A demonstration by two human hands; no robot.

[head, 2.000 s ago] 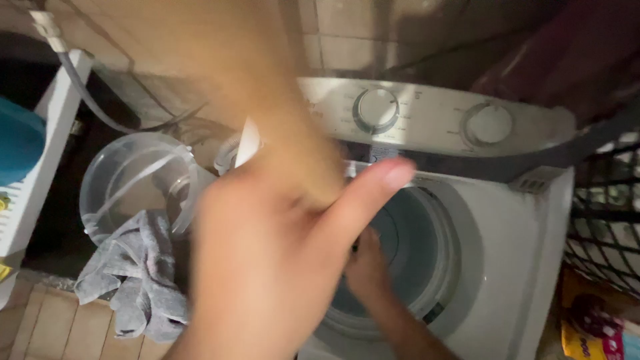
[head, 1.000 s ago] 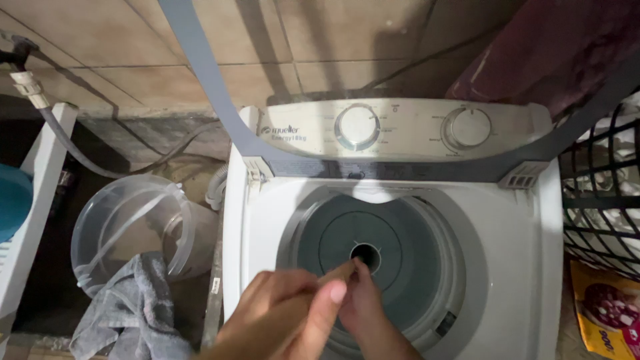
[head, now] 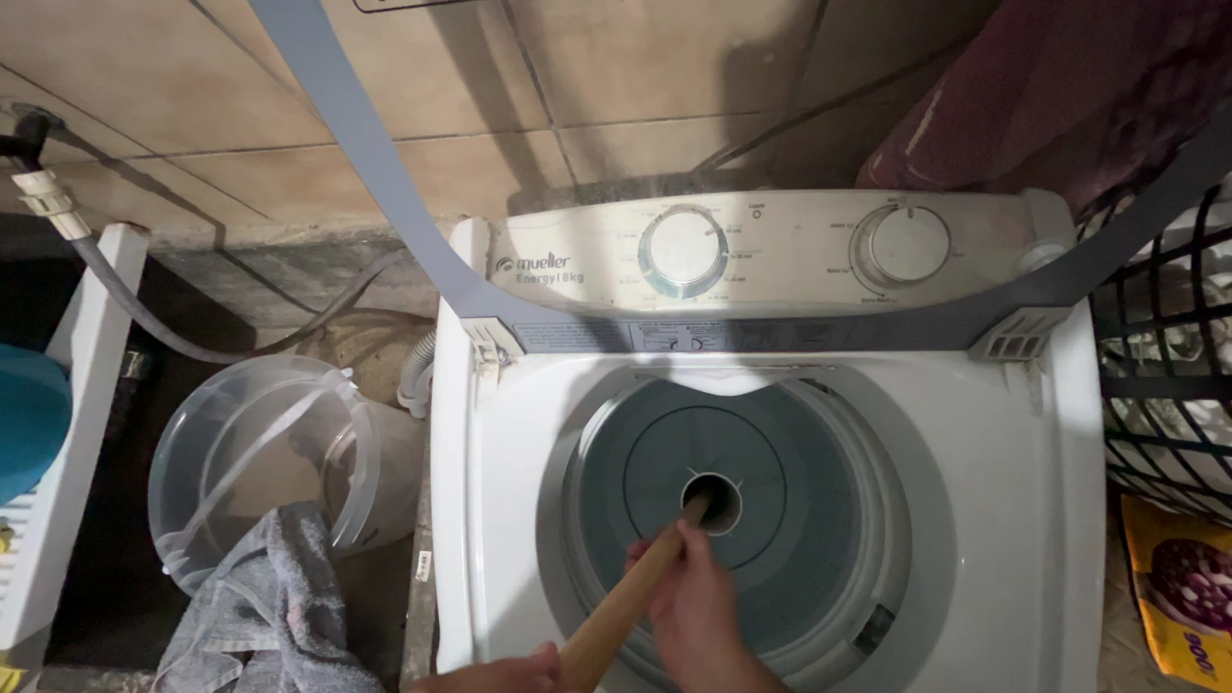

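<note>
A top-loading Mueller washing machine (head: 1020, 500) stands with its lid raised and its grey tub (head: 808, 500) in view. Both of my hands hold a wooden stick (head: 621, 606) that slants down into the round opening (head: 717, 505) at the tub's centre, where its far end is hidden. My right hand (head: 698, 606) grips it low, just short of the opening. Higher up the stick, at the bottom edge of the view, my left hand (head: 500, 674) is closed around it, mostly cut off by the frame.
Left of the machine lie a clear plastic bucket (head: 260, 423) and a grey towel (head: 279, 616) draped over its rim. A hose (head: 164, 332) runs behind them. A black lattice basket (head: 1169, 385) and a yellow package (head: 1179, 587) are on the right. The lid's grey frame (head: 361, 125) rises toward the wall.
Two seconds ago my left hand was blurred and raised over the machine with its thumb out. It is now lower, at the bottom edge on the stick. My right hand stays over the tub.
</note>
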